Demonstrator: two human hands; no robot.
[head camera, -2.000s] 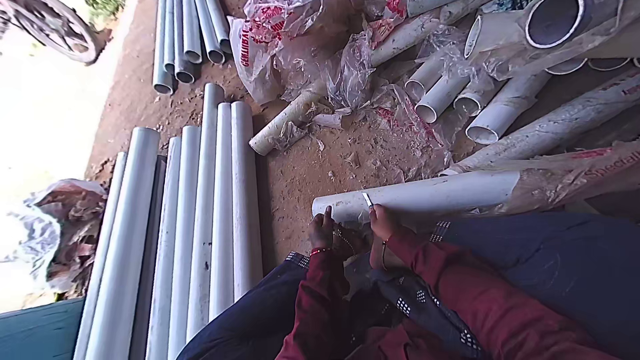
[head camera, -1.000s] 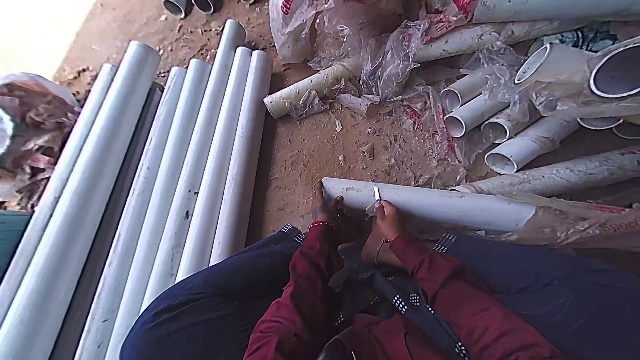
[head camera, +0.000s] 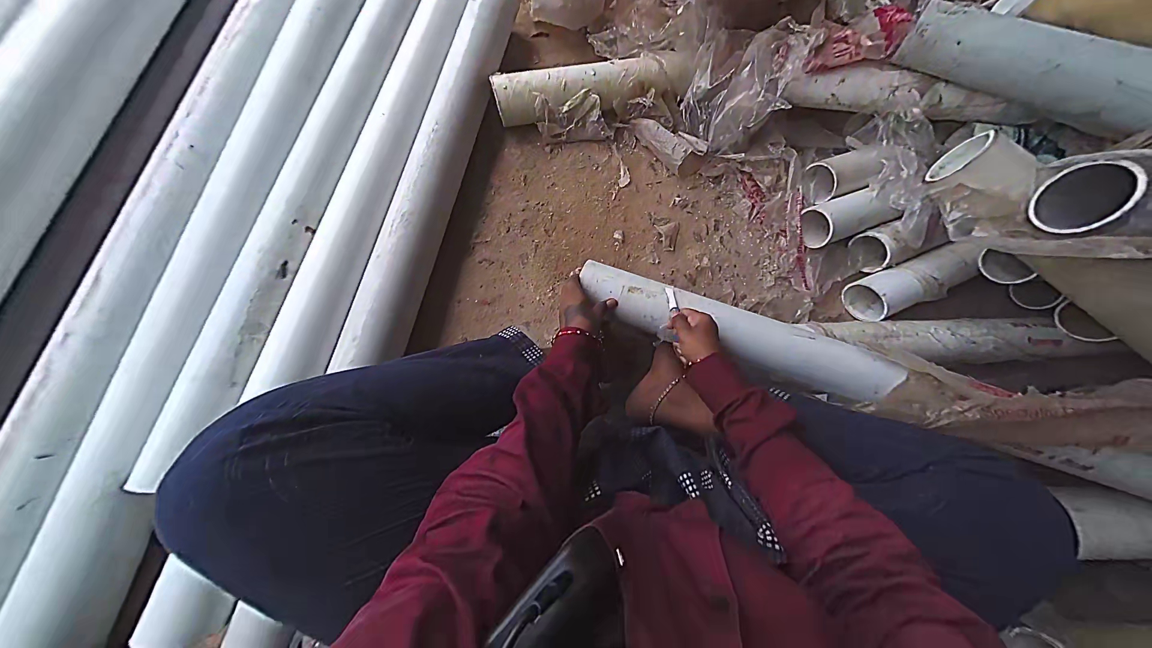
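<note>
A white plastic pipe (head camera: 765, 337) lies aslant in front of me, its right part inside a clear plastic sleeve (head camera: 981, 409). Around the pipe's left end my left hand (head camera: 585, 306) is closed, thumb toward me, the other fingers partly hidden. My right hand (head camera: 693, 335) grips a small tool with a flat, pale metal blade (head camera: 671, 299), perhaps a knife or scraper, and the blade rests on the pipe's upper surface a little right of my left hand. The handle is mostly covered by my fingers. A bare foot with an anklet (head camera: 675, 396) is just below the pipe.
Several long white pipes (head camera: 396, 225) lie side by side at the left, close to my knee. At the right are stacked pipes with open ends (head camera: 900, 292). Torn clear plastic wrap (head camera: 738, 90) and a short dirty pipe (head camera: 585, 85) lie on the dirt floor (head camera: 540, 225) beyond.
The held pipe now slopes down more to the right. Both hands stay on it, the blade still against its surface. The view has shifted down and closer.
</note>
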